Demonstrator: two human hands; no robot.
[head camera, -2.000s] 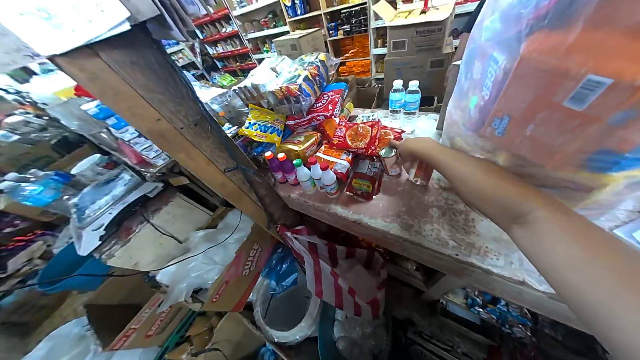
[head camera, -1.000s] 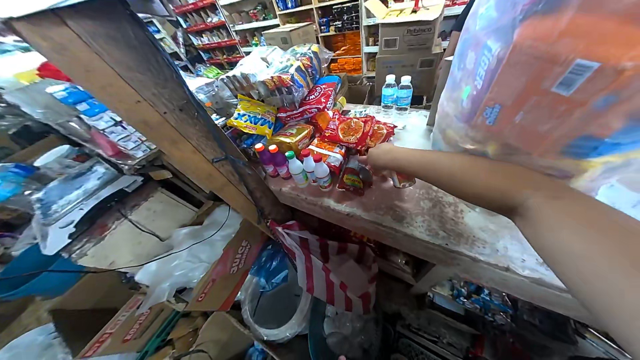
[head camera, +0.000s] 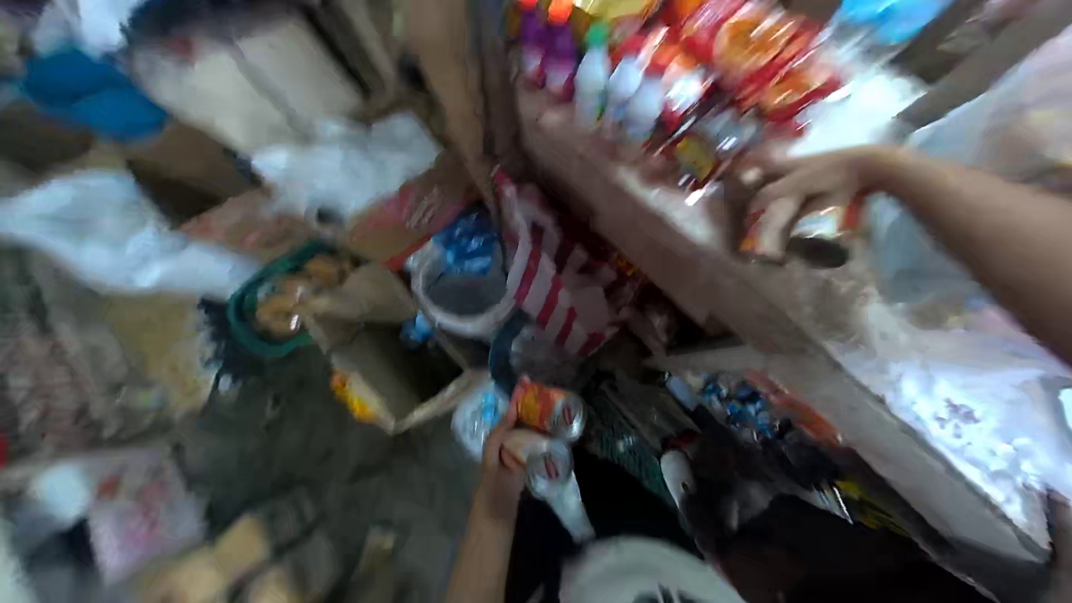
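Observation:
Low in the middle of the blurred head view, my left hand (head camera: 501, 456) grips two small cans, an orange-labelled can (head camera: 548, 409) and a paler can (head camera: 540, 456) just below it. Over the counter (head camera: 670, 226), my right hand (head camera: 808, 197) has its fingers round one or more orange-and-silver cans (head camera: 825, 222); the exact number cannot be made out. Close to the right hand lie red snack packs (head camera: 758, 50) and a dark red pack (head camera: 699, 155). Purple bottles (head camera: 553, 54) and white bottles (head camera: 593, 75) stand at the counter's edge.
Under the counter hangs a red-and-white striped plastic bag (head camera: 553, 285), beside a white bucket (head camera: 465, 289) with blue plastic inside. An opened cardboard box (head camera: 402, 360) and a green basket (head camera: 268, 310) are on the floor at left. Clear plastic (head camera: 946, 419) lies on the counter at right.
The view has swung sharply down. My left hand, unseen before, is in view with two cans. My right hand has moved from beside the red packs towards the counter's near edge.

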